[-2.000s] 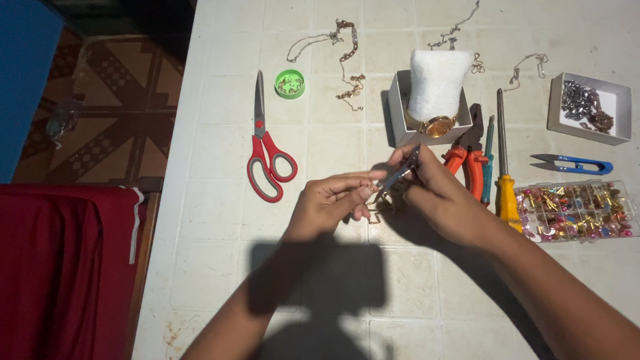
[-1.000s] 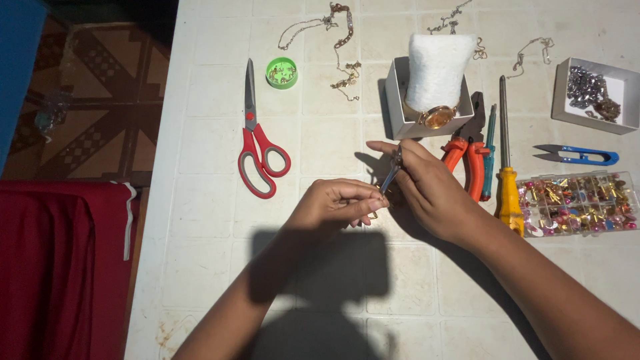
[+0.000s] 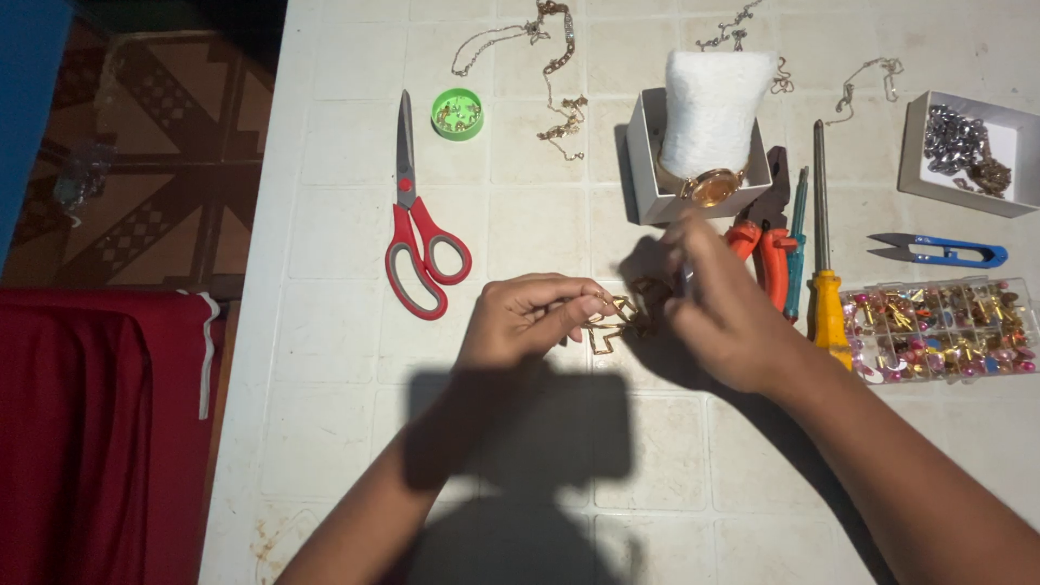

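Observation:
My left hand [image 3: 536, 317] pinches one end of a gold-coloured chain [image 3: 603, 335] between thumb and fingertips; the angular links hang and lie just right of it. My right hand [image 3: 723, 301], blurred, is a little up and to the right, closed around a small tool [image 3: 687, 276] that is mostly hidden by the fingers. Right above that hand, a gold-coloured wristwatch [image 3: 713, 188] is strapped on a white cushion [image 3: 718, 110] in an open white box [image 3: 647, 162]. Orange-handled pliers [image 3: 772, 244] lie close to the right hand's far side.
Red-handled scissors [image 3: 414, 236] and a green lid [image 3: 457, 114] of small pieces lie left. Chains [image 3: 559, 49] lie at the back. Rightward are a teal screwdriver [image 3: 798, 252], a yellow-handled screwdriver [image 3: 827, 313], blue thread snips [image 3: 946, 249], a bead organizer [image 3: 942, 329] and a white box of chains [image 3: 914, 162].
My right hand has moved away from the left fingertips, up and to the right; earlier its tool touched or nearly touched them. The left hand stays at the chain.

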